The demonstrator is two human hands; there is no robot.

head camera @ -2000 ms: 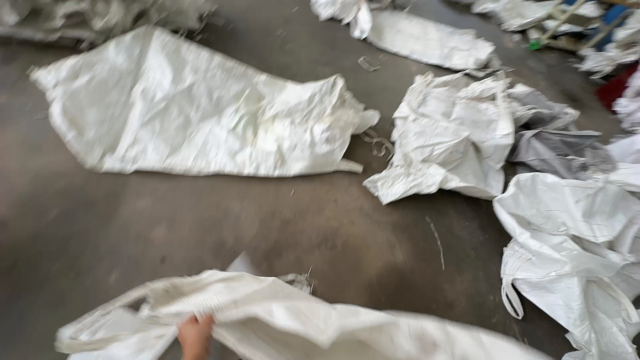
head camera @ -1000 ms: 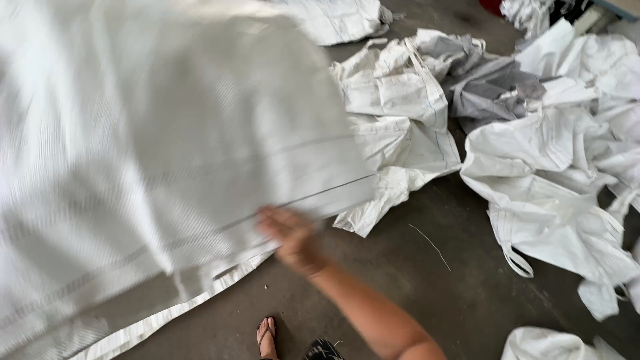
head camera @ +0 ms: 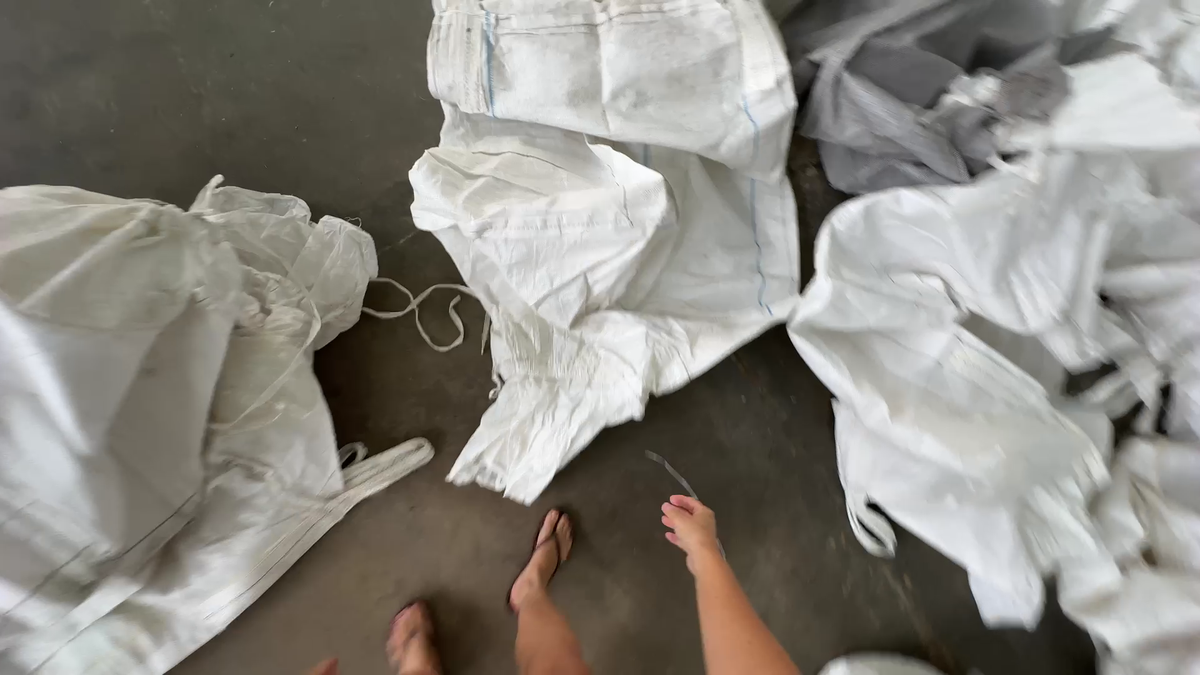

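My right hand is over the concrete floor near the lower middle, fingers loosely curled and apart, with nothing visible in it. A thin strand lies beside its fingertips. Only a small bit of what looks like my left hand shows at the bottom edge; its fingers are hidden. Nearest to it, a large white woven sack is spread out at the left, with a webbing loop and a tie cord. Another crumpled white woven sack with blue stitched lines lies ahead of my feet.
More white sacks lie heaped along the right side, one with a loop on the floor. Behind them is a grey sack. My sandalled feet stand in front of the middle sack. Bare concrete shows at the upper left.
My right hand has let go of the white sack it held a second ago and is now away from it. That raised sack has come down at the left.
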